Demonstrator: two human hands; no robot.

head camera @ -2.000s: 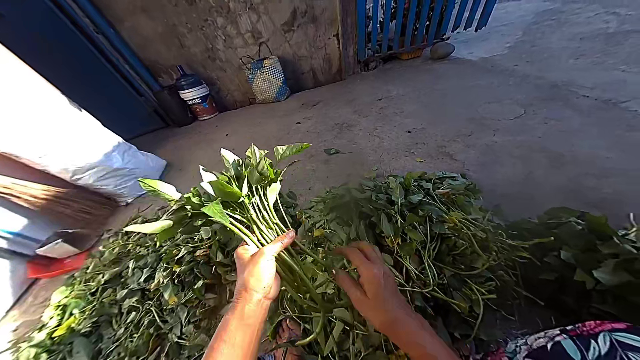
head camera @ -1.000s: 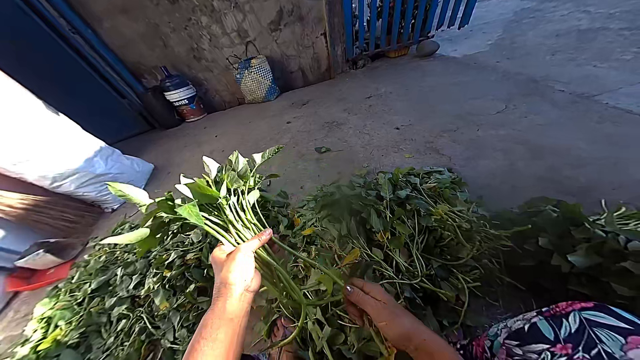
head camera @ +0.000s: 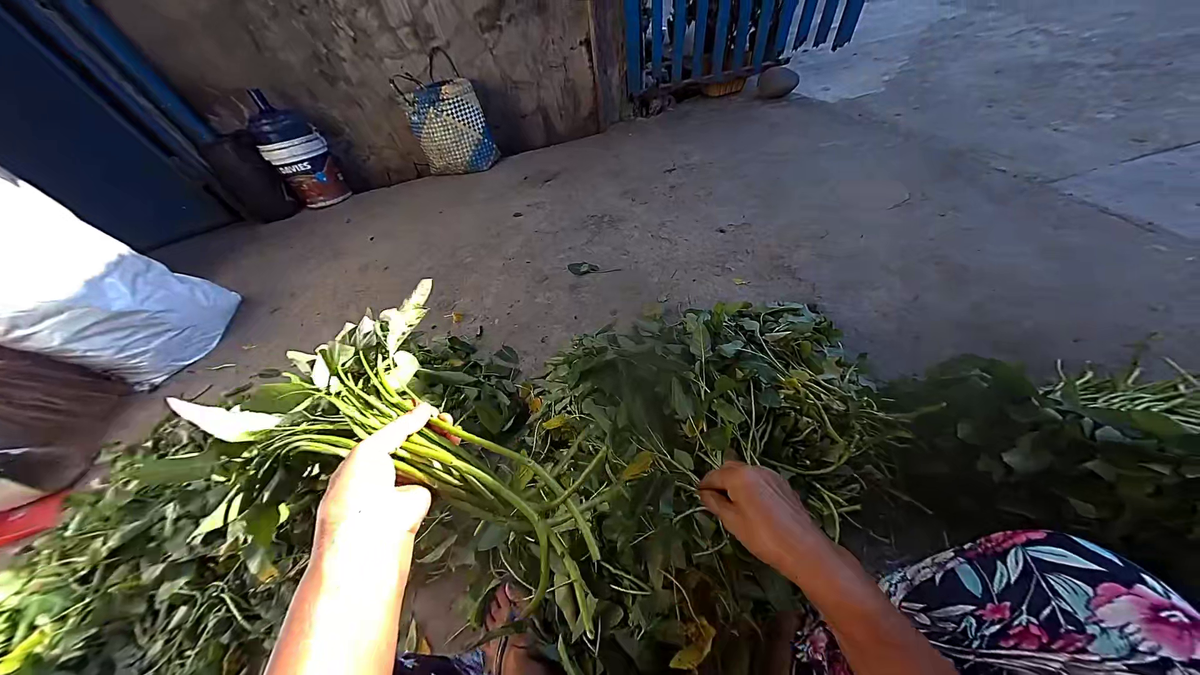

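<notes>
My left hand (head camera: 380, 473) grips a bunch of long green leafy stems (head camera: 469, 469); the leaves fan out to the upper left and the bent stem ends hang to the lower right. My right hand (head camera: 750, 502) is at the near side of the middle pile of leafy greens (head camera: 694, 375), its fingers pinched together at a thin stem. Another heap of greens (head camera: 169, 562) lies under and left of my left hand. What the right fingertips hold is partly hidden.
A white sack (head camera: 122, 309) and a red object (head camera: 33, 517) are at the left. By the wall stand a paint bucket (head camera: 305, 164) and a woven bag (head camera: 455, 127). More greens (head camera: 1041, 450) lie at the right, beside floral cloth (head camera: 1041, 600). A stone (head camera: 777, 82) lies by the blue gate (head camera: 741, 33).
My right hand has moved from the held stems to the middle pile. My left hand keeps the bunch, which is now tilted further to the left.
</notes>
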